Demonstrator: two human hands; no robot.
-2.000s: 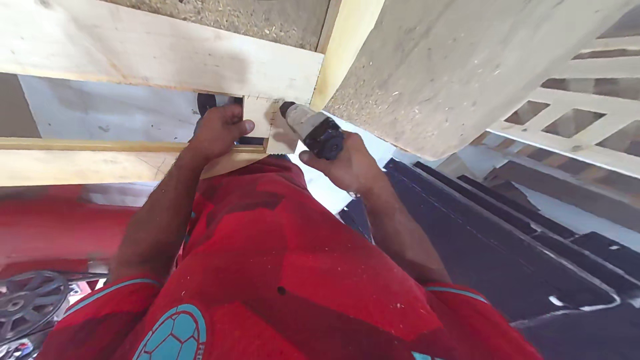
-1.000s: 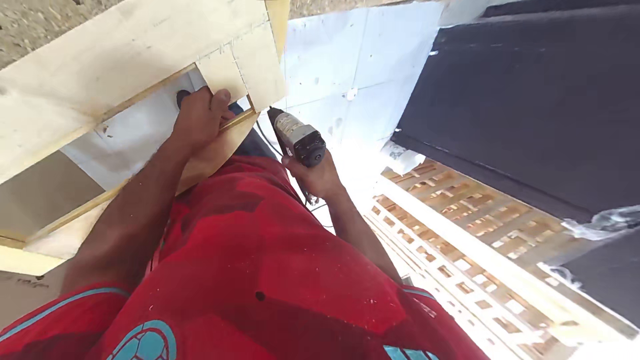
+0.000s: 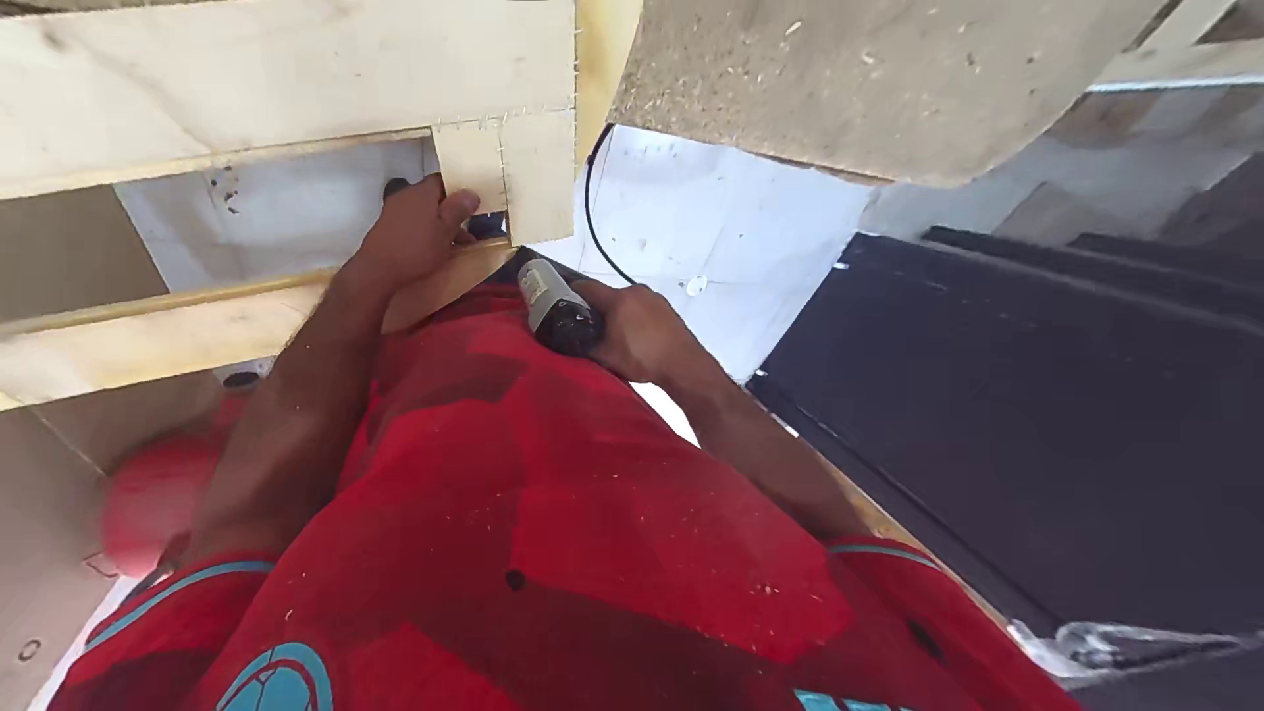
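Note:
A wooden frame (image 3: 286, 74) of pale boards fills the upper left, with a short wood block (image 3: 538, 178) at its corner. My left hand (image 3: 415, 229) grips the frame's edge at the opening beside that block, its thumb on top and its other fingers partly hidden. In my right hand (image 3: 637, 326) is a power tool, likely a pneumatic stapler (image 3: 558, 308), with a grey body and a black end cap. It is just below the frame's corner, close to my red shirt; its nose is hidden.
A dusty particle board (image 3: 869, 79) juts out at the upper right. Large dark panels (image 3: 1017, 425) lie on the right. A black hose (image 3: 591, 202) runs down over the white floor (image 3: 726, 227). Something red and rounded (image 3: 163, 499) stands at the lower left, below the frame.
The view has swung considerably between frames. My right hand has lowered the tool from the block's face, where it was two seconds ago, to below the corner. My left hand stays on the frame.

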